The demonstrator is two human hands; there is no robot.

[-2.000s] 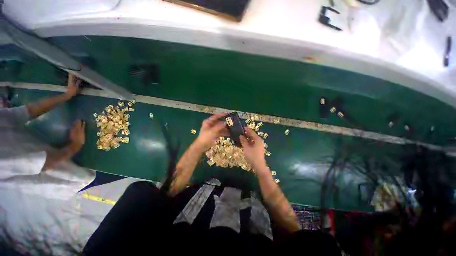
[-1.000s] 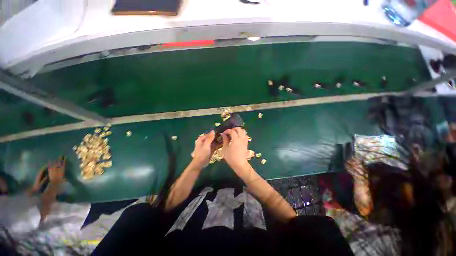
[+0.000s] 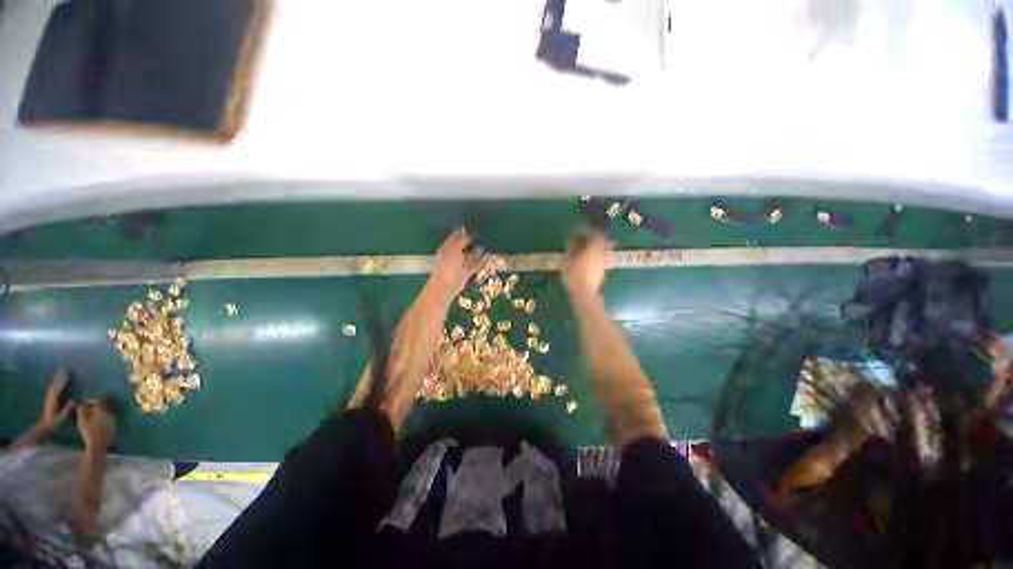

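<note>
The heap of small gold metal pieces (image 3: pixel 478 370) lies on the green surface before me, with singles scattered above it. My left hand (image 3: pixel 454 259) reaches to the pale divider strip (image 3: pixel 333 265), its fingertips at a dark blurred shape on the far side. My right hand (image 3: pixel 588 258) is over the strip further right, its fingers blurred, with something dark at the tips. I cannot tell whether either hand grips anything. Dark housings (image 3: pixel 649 227) with gold pieces lie beyond the strip, right of my right hand.
A white shelf (image 3: pixel 422 111) spans the top, bearing a large black rectangle with a brown edge (image 3: pixel 133 67) and a black bracket (image 3: pixel 562 49). A second gold heap (image 3: pixel 158 353) lies left, near another person's hands (image 3: pixel 80 417). Shiny black parts (image 3: pixel 928 300) and another person's arm are at right.
My hands have moved apart and forward from above the heap to the strip. The black housing held between them is no longer seen there. The view has shifted, showing more shelf.
</note>
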